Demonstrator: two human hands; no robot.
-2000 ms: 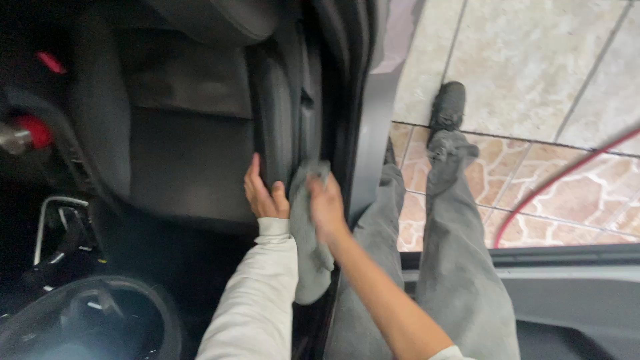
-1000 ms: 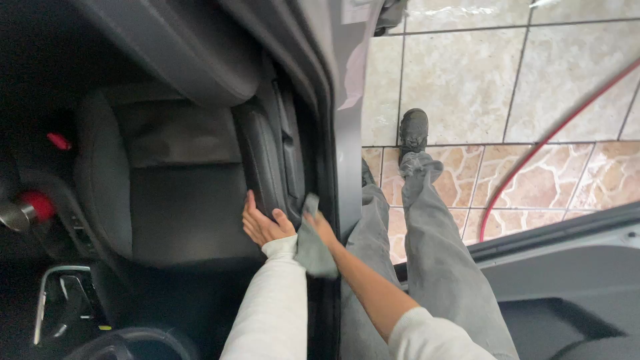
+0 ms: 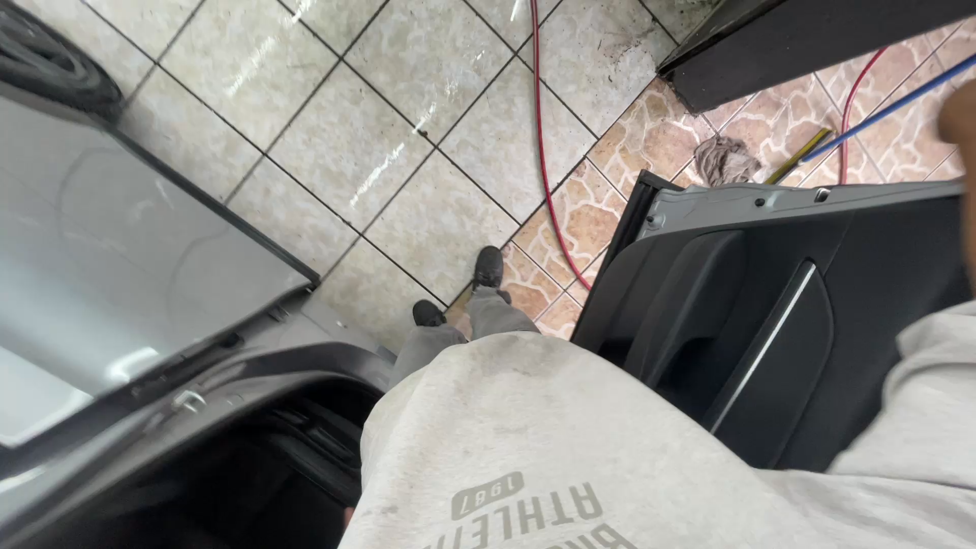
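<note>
My right hand is cut off by the right edge, above the open car door's black inner panel. Whether it holds anything cannot be told. A sliver of skin, perhaps my left hand, shows beside my light shirt, at the dark opening of the car body; its fingers cannot be made out. Close to my right hand, a blue pole runs off the right edge. Beyond the door edge, a crumpled rag lies on the tiled floor next to a yellow and black strip-like object.
A red hose curves over the floor tiles beyond my shoes. On the left stands a grey car door, with part of a wheel at the upper left. A dark, boxy structure juts in at the upper right.
The view has swung strongly away from the car seat. Both hands were beside the seat earlier, my right one on a grey-green cloth; now they are at the view's edges and that cloth is out of sight.
</note>
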